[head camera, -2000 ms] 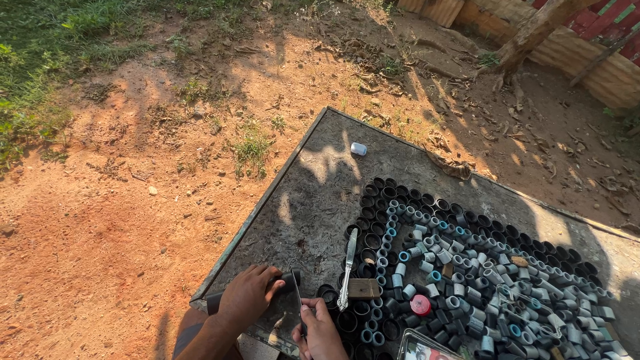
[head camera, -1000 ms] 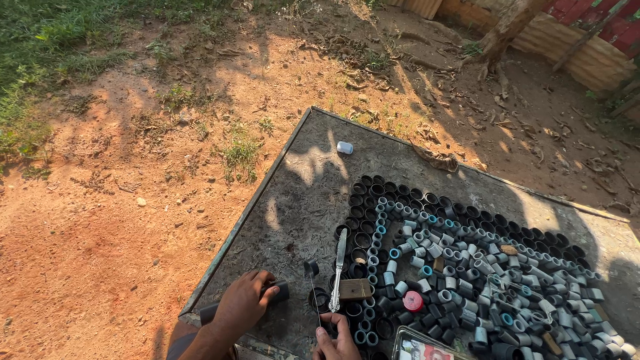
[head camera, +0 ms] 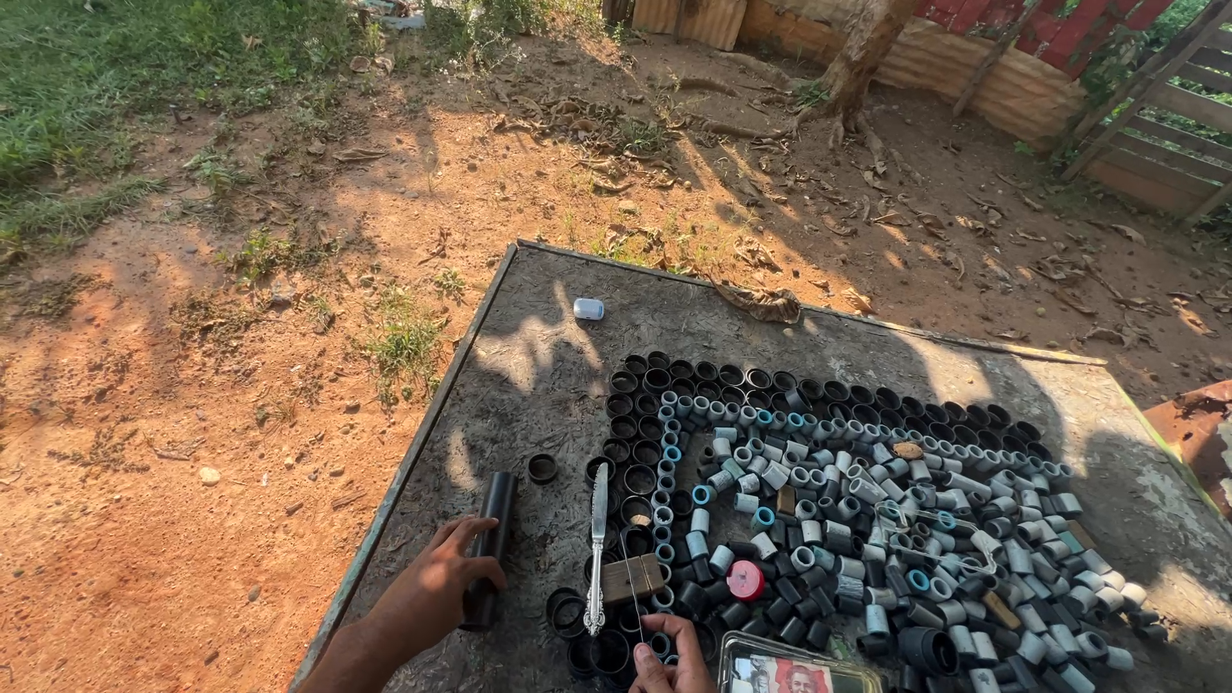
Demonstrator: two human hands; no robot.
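My left hand (head camera: 443,577) rests on a black plastic pipe (head camera: 491,549) that lies near the table's left edge, fingers spread over it. Between the fingertips of my right hand (head camera: 672,656) is a thin metal blade (head camera: 631,576), which points away from me. Left of that blade, a serrated table knife with an ornate handle (head camera: 597,549) lies beside a wooden block (head camera: 631,578). A loose black ring (head camera: 542,469) stands beyond the pipe. Rows of black rings (head camera: 621,404) and grey pipe pieces (head camera: 731,414) border a heap of short pipe pieces (head camera: 852,529).
The weathered table (head camera: 539,395) carries a small white case (head camera: 588,309), a dry leaf (head camera: 760,302), a red round lid (head camera: 745,579) and, at the near edge, a clear-lidded container (head camera: 799,664). Orange soil, a tree trunk (head camera: 857,67) and a fence lie beyond.
The right hand with the thin blade has moved away from the pipe to the right, near the wooden block. The left hand stays at the pipe, which now shows more of its length.
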